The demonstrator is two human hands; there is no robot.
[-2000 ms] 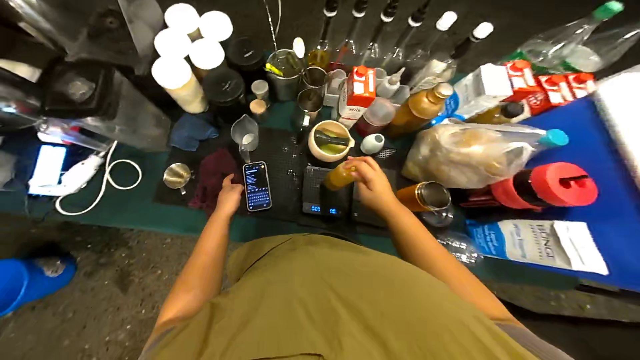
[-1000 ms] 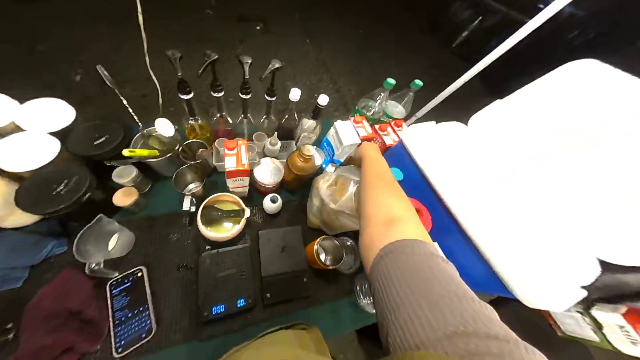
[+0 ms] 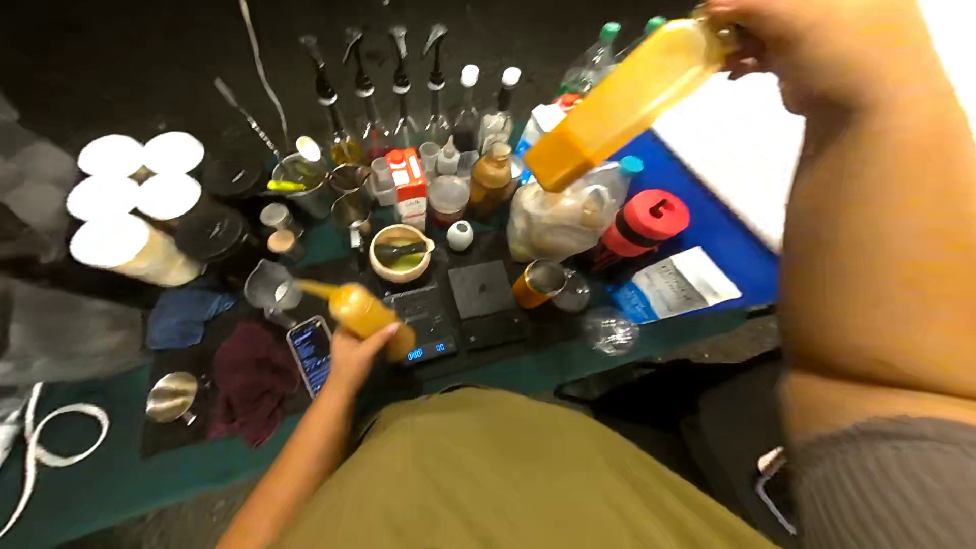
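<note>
My left hand (image 3: 358, 351) grips a small squeeze bottle of amber liquid (image 3: 360, 309), tilted, its long nozzle pointing left toward a clear jug (image 3: 271, 286). A phone (image 3: 311, 352) lies just behind that hand, and a black digital scale with lit digits (image 3: 424, 320) is at its right. Raised at the upper right, my right hand (image 3: 762, 46) holds a larger bottle of orange liquid (image 3: 625, 103) by its neck end, its base slanting down to the left above a plastic bag (image 3: 560, 217). A spouted bowl (image 3: 400, 254) with green liquid and a dark utensil stands behind the scale.
Stacks of white-lidded cups (image 3: 122, 240) stand at left. Bottles with pourers (image 3: 366, 126) and a red-and-white carton (image 3: 409, 187) line the back. A second black scale (image 3: 484, 293), an orange metal cup (image 3: 540, 282), a red lidded tumbler (image 3: 648, 221) and a white-and-blue pouch (image 3: 675, 286) are at right.
My right hand has come up from among the cartons at back right, now with the orange bottle. My left hand, out of view one second ago, now holds the squeeze bottle. The view has shifted.
</note>
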